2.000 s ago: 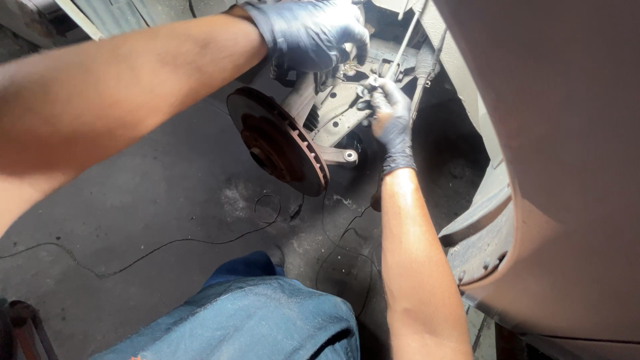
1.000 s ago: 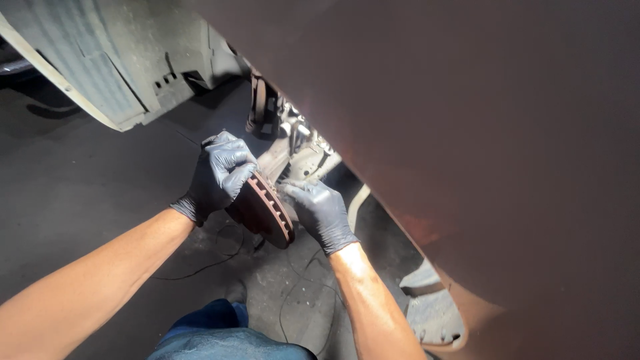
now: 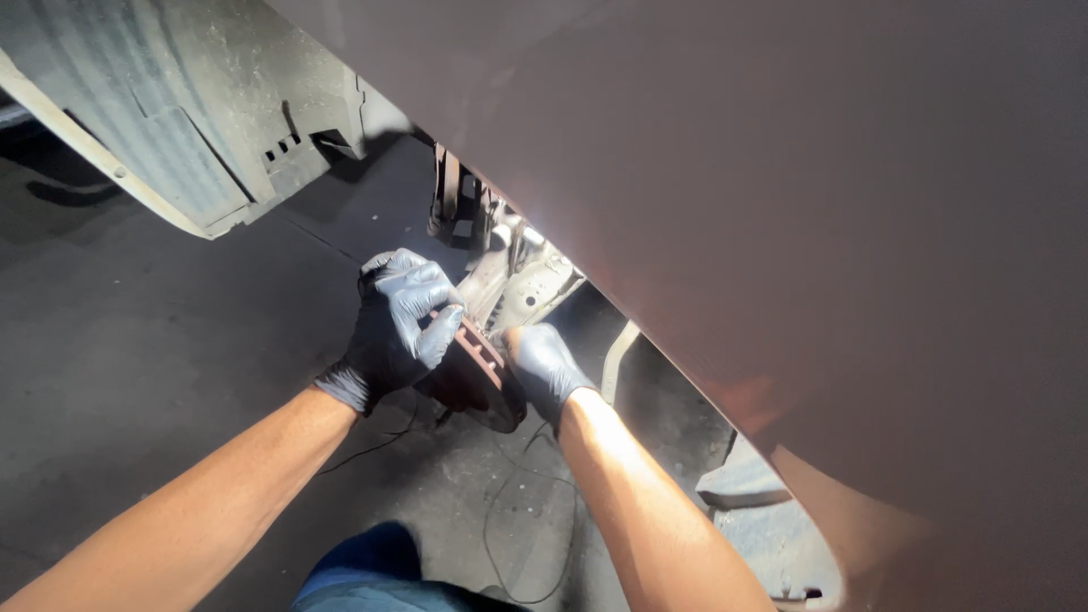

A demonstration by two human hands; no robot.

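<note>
A rusty vented brake disc [image 3: 480,370] sits in the wheel well, tilted, its slotted edge facing up and right. My left hand [image 3: 404,319], in a grey-black glove, grips the upper rim of the disc with the fingers curled and the thumb on the edge. Behind the disc, on its inner side, is my right hand [image 3: 544,365], gloved too; its fingertips are hidden, so what they touch cannot be told. Just above the hands are a pale metal suspension arm [image 3: 535,289] and other suspension parts.
A dark car fender [image 3: 722,212] fills the upper right, its edge close over my right arm. The wheel arch liner [image 3: 170,110] hangs at the upper left, and another liner piece [image 3: 752,510] is at the lower right. A thin cable [image 3: 486,531] lies on the concrete floor.
My left hand has come down from the suspension parts onto the disc's rim. My right hand has moved down behind the disc. The view has shifted, with the fender covering more.
</note>
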